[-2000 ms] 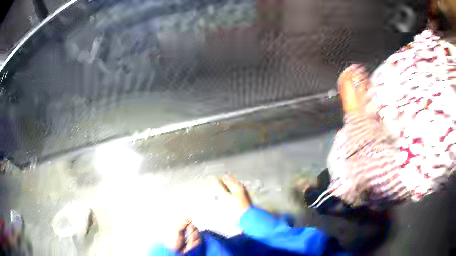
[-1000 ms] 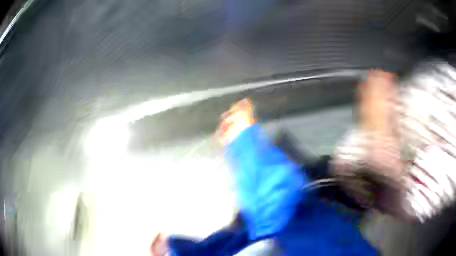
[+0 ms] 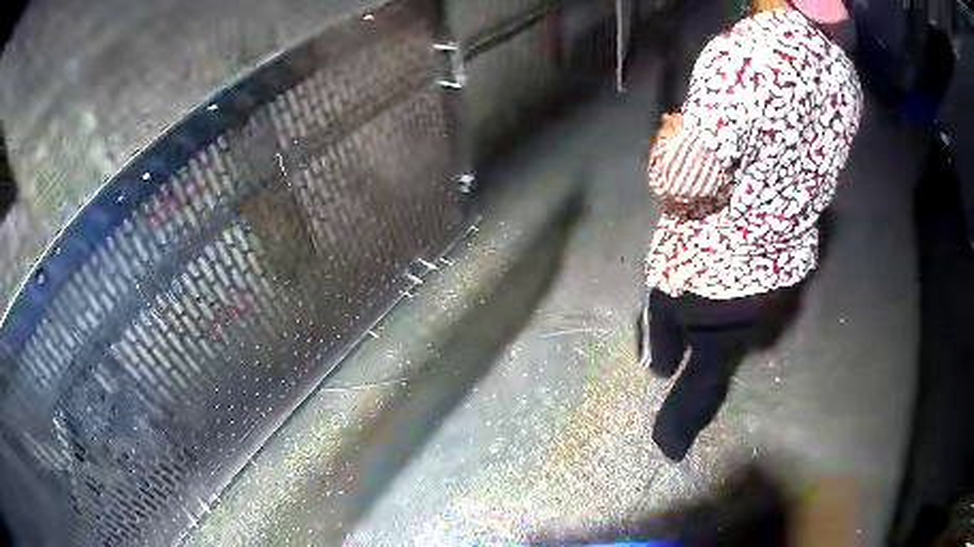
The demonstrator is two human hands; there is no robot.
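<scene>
A large perforated metal panel stands at the left, with rows of slotted holes and a strip of small round holes near its lower edge. Several small silver pins stick out along that lower edge, and a few more silver pieces show at its right-hand end. Neither of my hands is in the picture. Only a thin sliver of blue shows at the bottom rim.
A person in a red-and-white patterned top and dark trousers stands at the right, facing partly away. Speckled grey concrete floor lies between the panel and the person. A thin line lies on the floor beside the panel. Dark shadows cross the floor.
The view has shifted and sharpened. Both my hands and most of my blue sleeves have left the picture. The person, earlier close with a hand at the panel edge, now stands farther off.
</scene>
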